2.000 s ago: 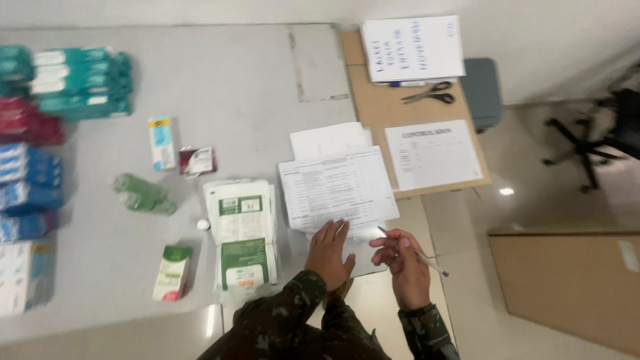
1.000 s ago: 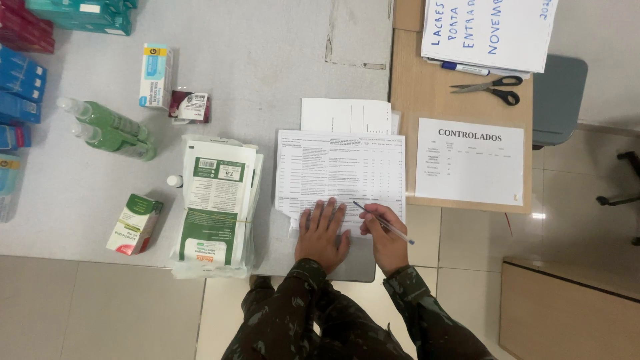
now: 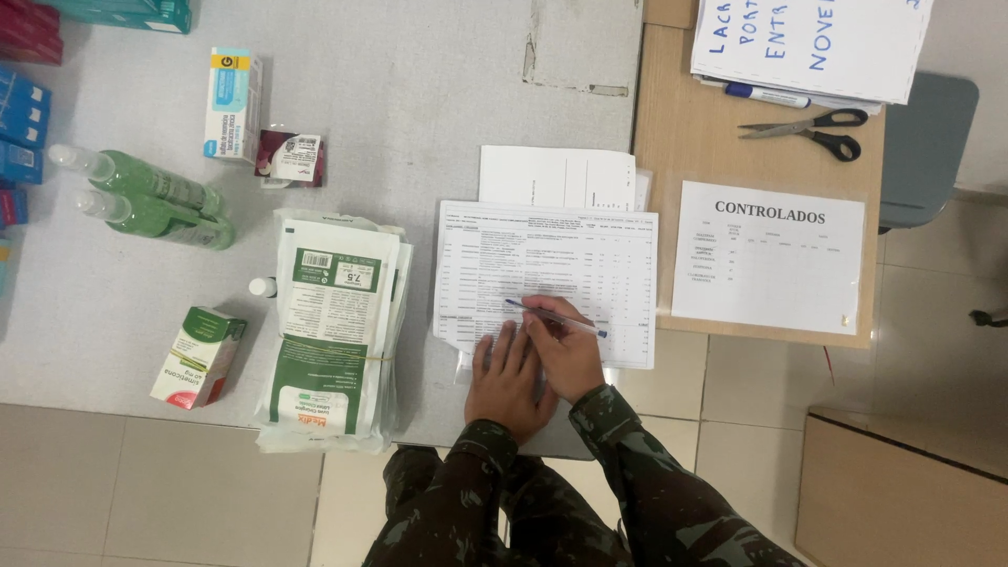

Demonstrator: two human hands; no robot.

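A printed sheet with a table of text (image 3: 547,260) lies near the grey table's front edge, partly over other white papers (image 3: 555,177). My left hand (image 3: 508,382) rests flat on its lower edge, fingers a little apart, with nothing held. My right hand (image 3: 563,346) grips a clear ballpoint pen with blue ends (image 3: 563,319); the tip points left over the lower middle of the sheet. Whether the tip touches the paper I cannot tell. To the left lies a rubber-banded stack of surgical glove packets (image 3: 327,331), with a small white-capped bottle (image 3: 262,287) beside it.
Left of the packets are a green and white medicine box (image 3: 198,358), green bottles (image 3: 161,201), an upright-printed carton (image 3: 233,104) and a dark red packet (image 3: 290,159). On the wooden surface at right lie scissors (image 3: 811,132), a blue marker (image 3: 768,95) and a printed notice (image 3: 768,260).
My right hand has come in from beside the sheet to over it, near my left hand, and the pen now points left across the print. The view has moved closer.
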